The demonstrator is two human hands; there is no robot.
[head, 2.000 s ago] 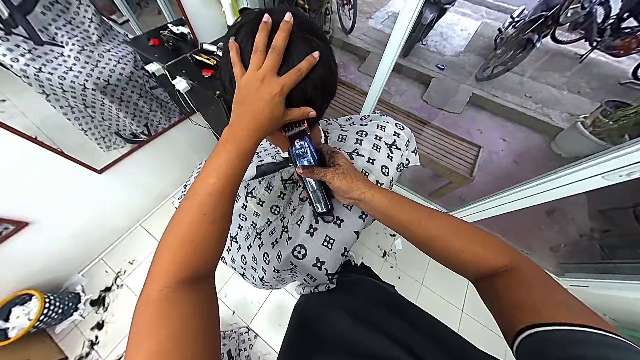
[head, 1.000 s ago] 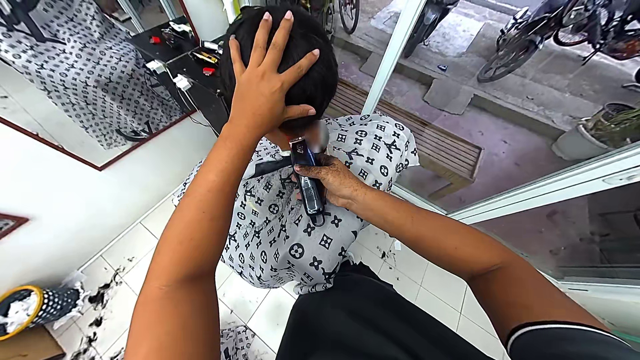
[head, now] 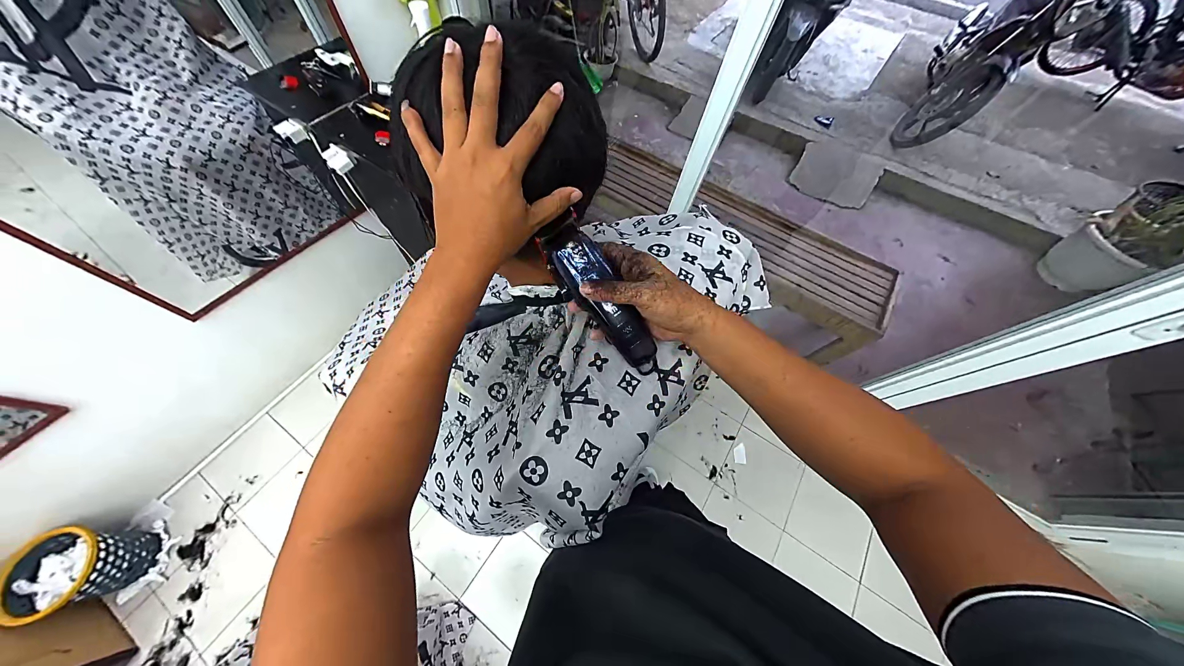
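Note:
My left hand (head: 481,166) lies with spread fingers on the back of a seated person's head of short black hair (head: 564,102); it grasps nothing. My right hand (head: 652,291), dusted with cut hair, is closed around a dark blue and black hair clipper (head: 601,296). The clipper tilts, its blade end up at the hairline by the nape, close to my left thumb. A white cape with a black pattern (head: 555,444) covers the person's shoulders and back, with hair clippings on it. A black strip (head: 495,314) lies near the neck.
A black counter (head: 370,194) with cords and small tools stands at the left, beside a red-framed mirror (head: 194,313). A slatted wooden bench (head: 814,268) is beyond the glass at right. A yellow-rimmed basket (head: 88,555) and hair clippings (head: 199,546) are on the tiled floor.
The clipper in my right hand has tilted and shifted slightly; its blade end was more upright a second ago and now leans up to the left. My left hand has stayed on the head.

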